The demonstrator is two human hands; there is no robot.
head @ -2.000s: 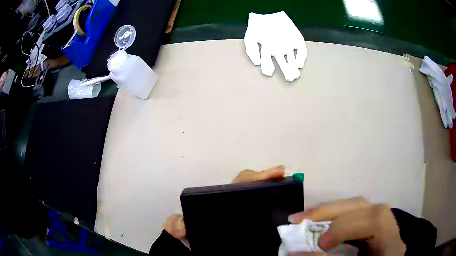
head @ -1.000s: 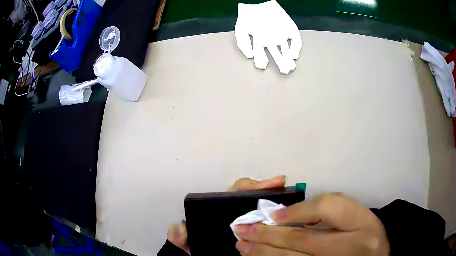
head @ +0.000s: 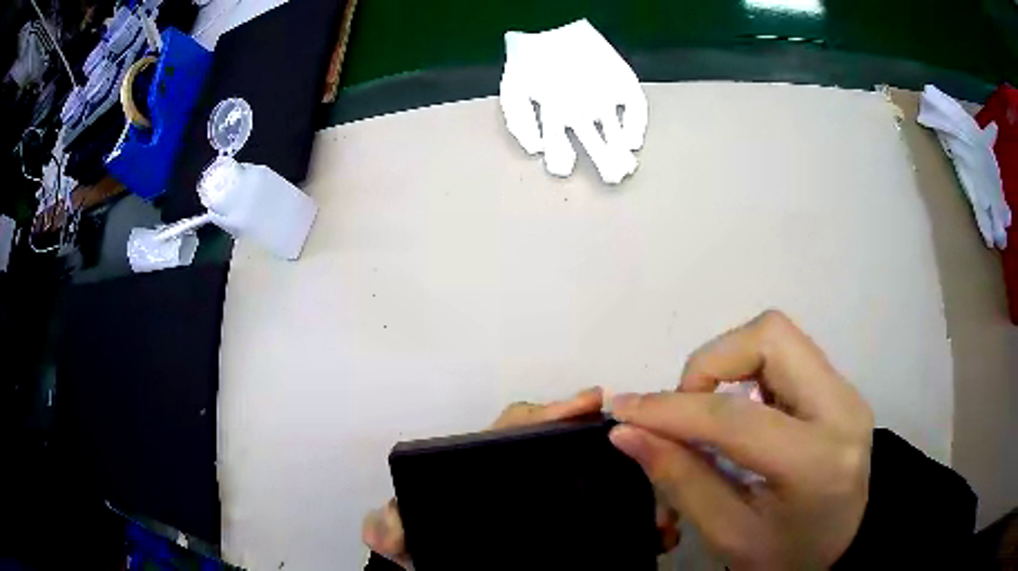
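Note:
The black electronic unit (head: 525, 496) is at the bottom centre, tilted, its dark face towards me and its lower part cut off by the frame edge. My left hand (head: 385, 529) grips it from behind and the left side, with fingers showing over the top edge. My right hand (head: 770, 446) is at the unit's top right corner, thumb and forefinger pinched there on something small that I cannot make out. The white wiping cloth (head: 737, 463) is tucked in the palm of my right hand, mostly hidden by the fingers.
A pale sheet (head: 469, 279) covers the bench. A white glove (head: 575, 100) lies at its far edge, another (head: 969, 162) by a red block (head: 1001, 112). At left are a white bottle (head: 262, 210), a white cup (head: 162, 249), a blue tape dispenser (head: 167, 112) and a black pad (head: 140, 390).
My right hand has moved off the unit's face to its top right corner, and the cloth has gone back into the palm. The green piece at that corner no longer shows.

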